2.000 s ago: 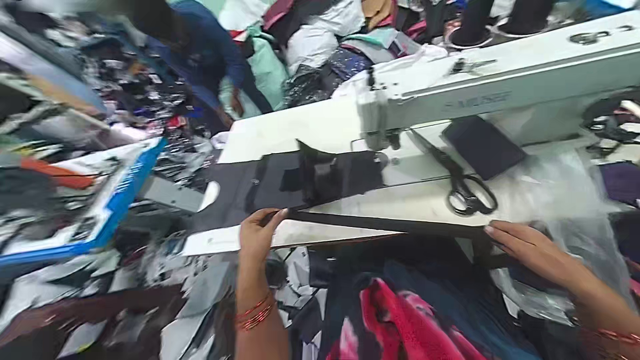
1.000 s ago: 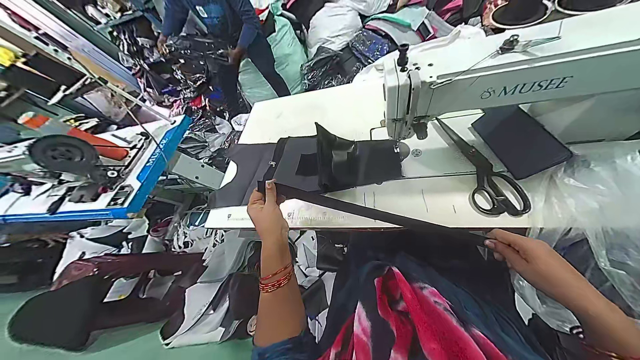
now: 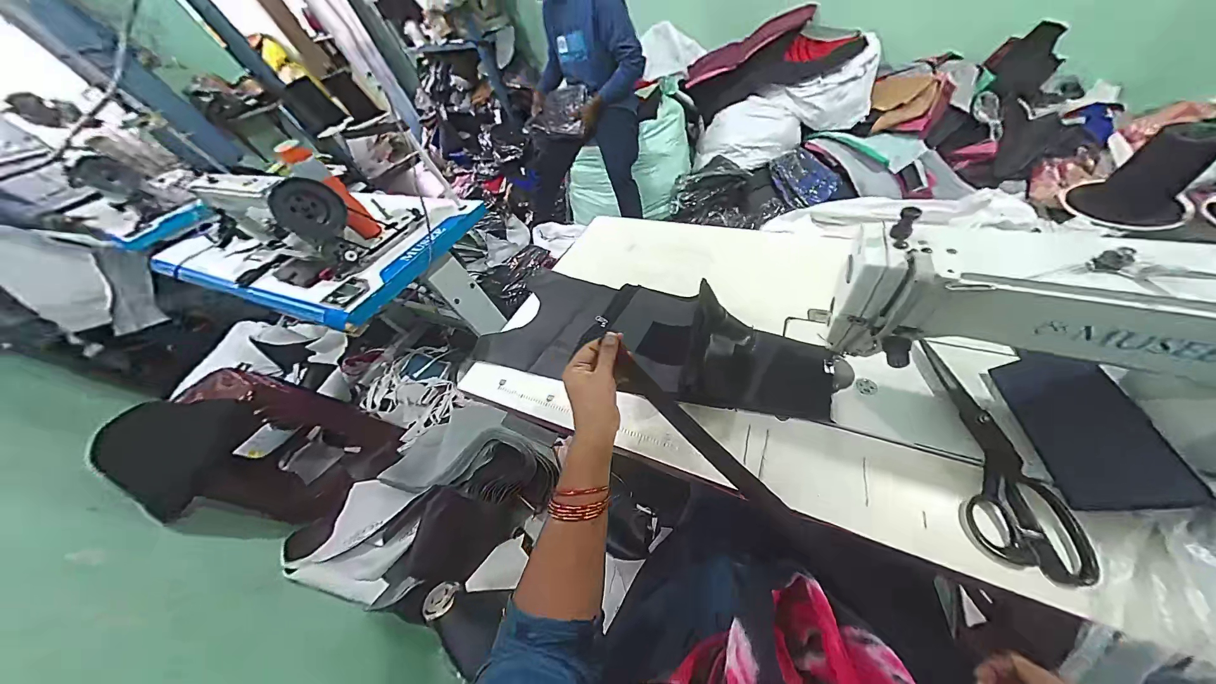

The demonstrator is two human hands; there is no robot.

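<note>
My left hand (image 3: 593, 380) pinches one end of a black strap (image 3: 708, 442) over the near edge of the sewing table. The strap slants down to the right, toward the lap, where its far part is hard to see. Under and beyond that hand lies a black fabric piece (image 3: 560, 318) with a zipper, reaching to the needle area of the white sewing machine (image 3: 1035, 294). At the bottom edge, only a bit of my right hand (image 3: 1012, 669) shows, and its hold cannot be told. Black-handled scissors (image 3: 1012, 494) rest on the table, beside a dark fabric rectangle (image 3: 1102, 432).
A second machine table (image 3: 313, 294) with a blue edge stands at left. Piled cut pieces (image 3: 437, 494) lie below the near table edge. Beyond the table, a person (image 3: 589, 85) holds a dark plastic-wrapped bundle, near heaped sacks (image 3: 750, 133). Clear plastic (image 3: 1164, 570) lies at right.
My right hand has dropped down to the bottom edge; a second ago it held the strap's other end near the scissors. The strap now slants more steeply. The view has swung left.
</note>
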